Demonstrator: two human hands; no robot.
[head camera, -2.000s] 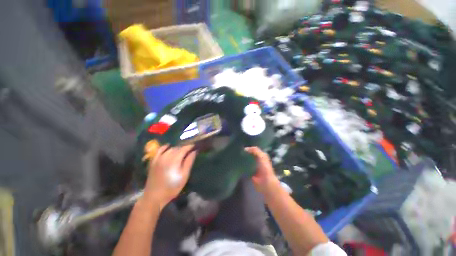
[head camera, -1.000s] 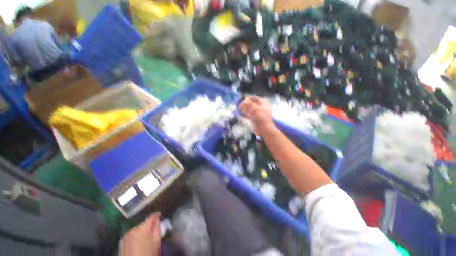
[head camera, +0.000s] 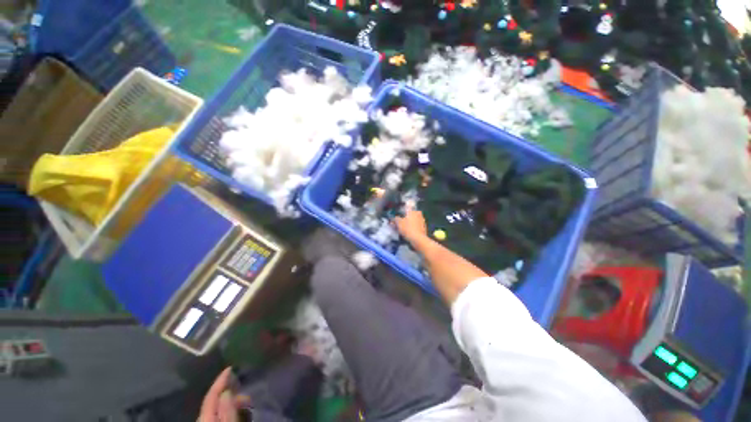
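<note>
A solid blue tub point(head camera: 568, 247) stands in front of me with limp dark green wreath covers point(head camera: 502, 194) and white fibre tufts point(head camera: 395, 136) in it. My right hand point(head camera: 412, 226) reaches into the tub's near left part, over tufts and green plush. Its fingertips are at the plush; whether they grip anything cannot be told. My left hand point(head camera: 221, 402) is low at the bottom edge, partly cut off, with no object seen in it.
A scale point(head camera: 169, 247), a white basket point(head camera: 70, 227) with yellow cloth and a blue mesh crate point(head camera: 193, 136) of fibrefill stand left. A wreath pile point(head camera: 527, 25) lies behind. Right are another fibre crate point(head camera: 622, 165), a red stool point(head camera: 622, 305) and a lit scale point(head camera: 716, 313).
The wreath held in both hands is gone from them. My right hand has moved from the tub's far rim down into the tub. The view has turned, showing the right scale.
</note>
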